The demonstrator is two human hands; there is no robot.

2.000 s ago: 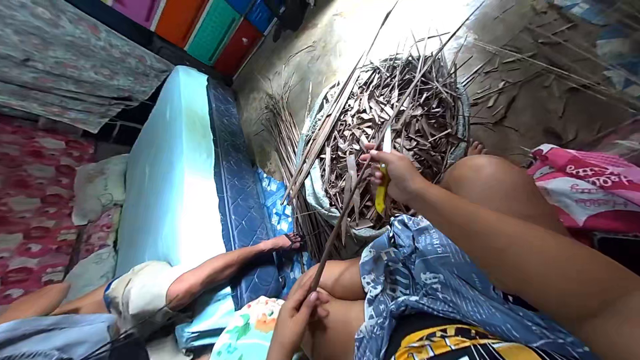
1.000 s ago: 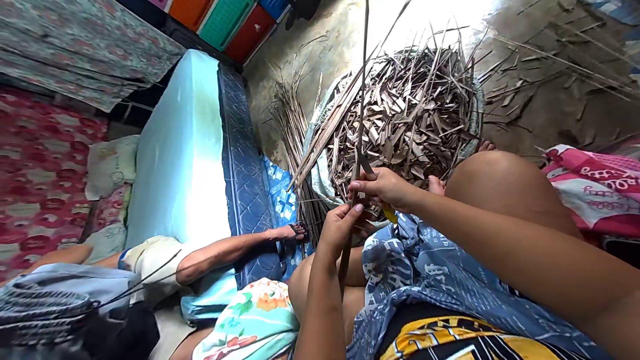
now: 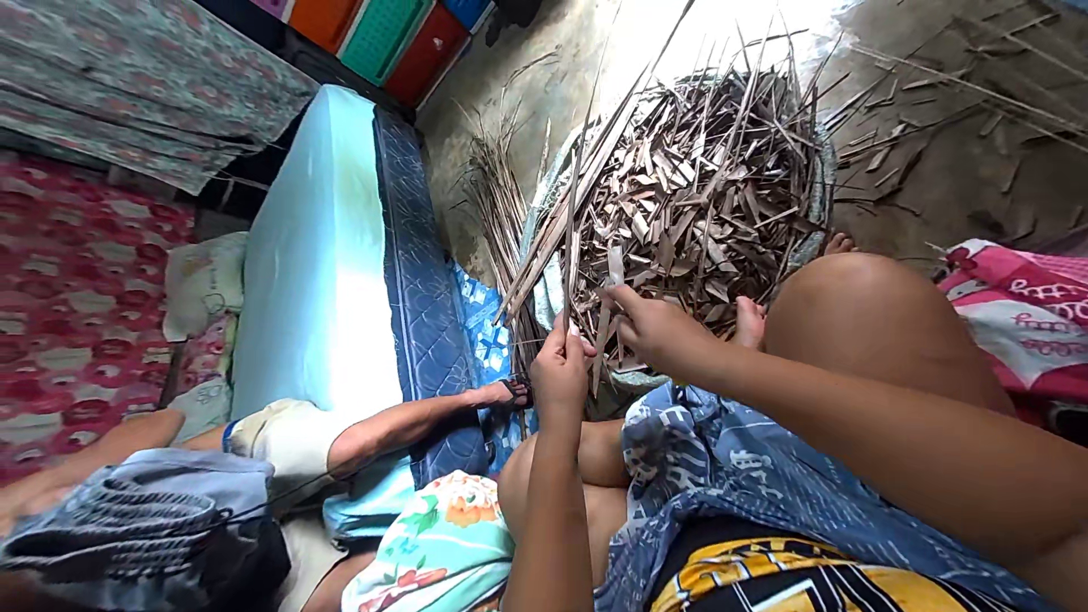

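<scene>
My left hand (image 3: 561,365) grips a long, thin brown leaf strip (image 3: 572,229) that points up and away over the basket. Close to its right, my right hand (image 3: 659,327) holds a small knife, its pale blade (image 3: 614,265) showing past the fingers. A short dry strip (image 3: 603,327) hangs between the two hands. Beyond them stands a round container lined with pale sacking (image 3: 823,183), heaped with cut pieces of dry leaf (image 3: 680,195). Long strips lie across its left edge. A bundle of long dry stalks (image 3: 501,195) rests on the floor to its left.
At left, a blue mattress (image 3: 425,255) stands beside a pale one (image 3: 314,255). Another person's leg (image 3: 399,433) reaches in from the left. Leaf scraps (image 3: 901,161) litter the concrete floor at upper right. A pink and white cloth (image 3: 1028,314) lies at the right. Coloured drawers (image 3: 387,38) stand behind.
Two seconds ago my hands were well apart along a strip; they came together and are now side by side near the container's edge. The knife blade now points up, away from me.
</scene>
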